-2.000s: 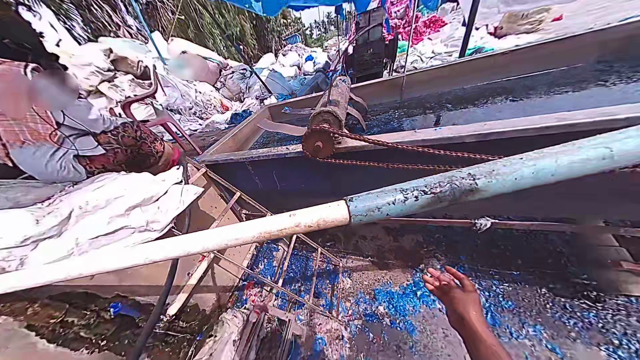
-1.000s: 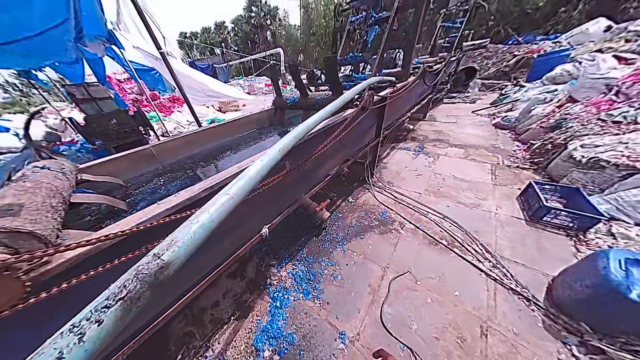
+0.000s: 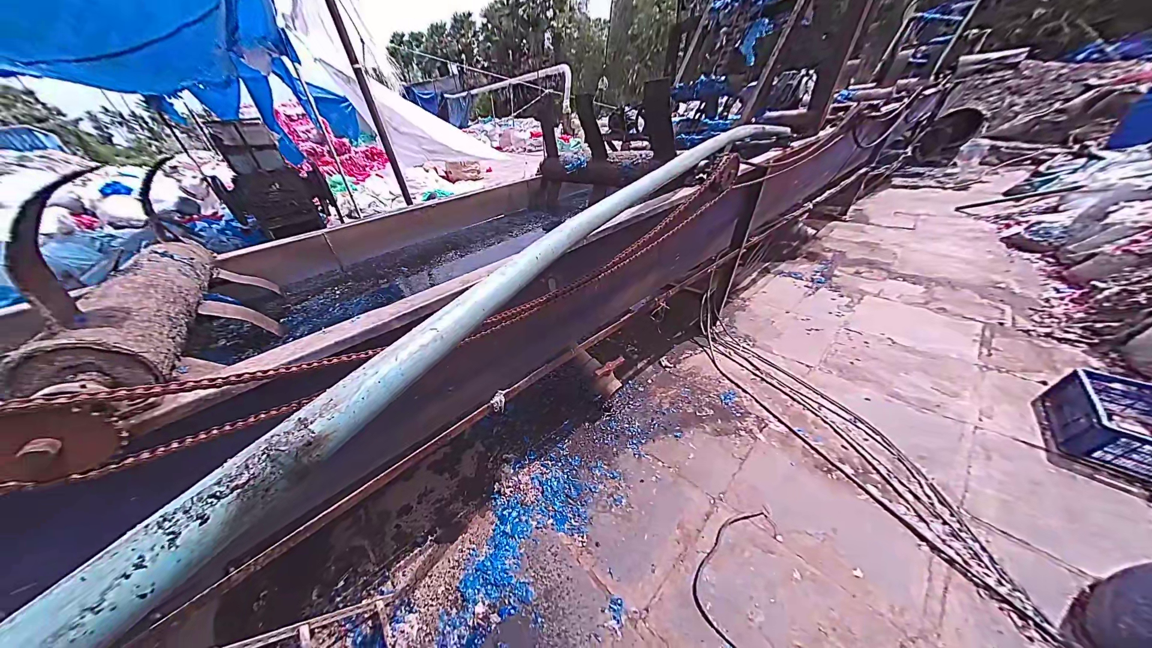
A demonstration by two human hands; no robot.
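Neither of my hands shows in the head view now. A long pale green pipe [image 3: 396, 387] runs from the lower left up along the side of a metal trough [image 3: 630, 283]. Dark water with blue flakes [image 3: 360, 301] lies inside the trough. At the left a roller with curved metal blades [image 3: 135, 306] sits across the trough, and a rusty chain [image 3: 297, 367] runs from its sprocket [image 3: 56, 443] along the trough. Blue plastic flakes [image 3: 517, 531] are scattered on the ground below the trough.
Several cables [image 3: 837, 423] trail over the paved floor [image 3: 810, 549]. A dark blue plastic crate [image 3: 1089, 432] stands at the right, with a rounded dark container [image 3: 1116, 607] partly in view below it. Sacks and plastic waste [image 3: 1116, 234] are heaped behind. A blue tarp [image 3: 135, 45] hangs at upper left.
The view has swung far to the right since two seconds ago. My right hand, seen then with fingers spread over the ground, is out of view, as is the seated person at the left.
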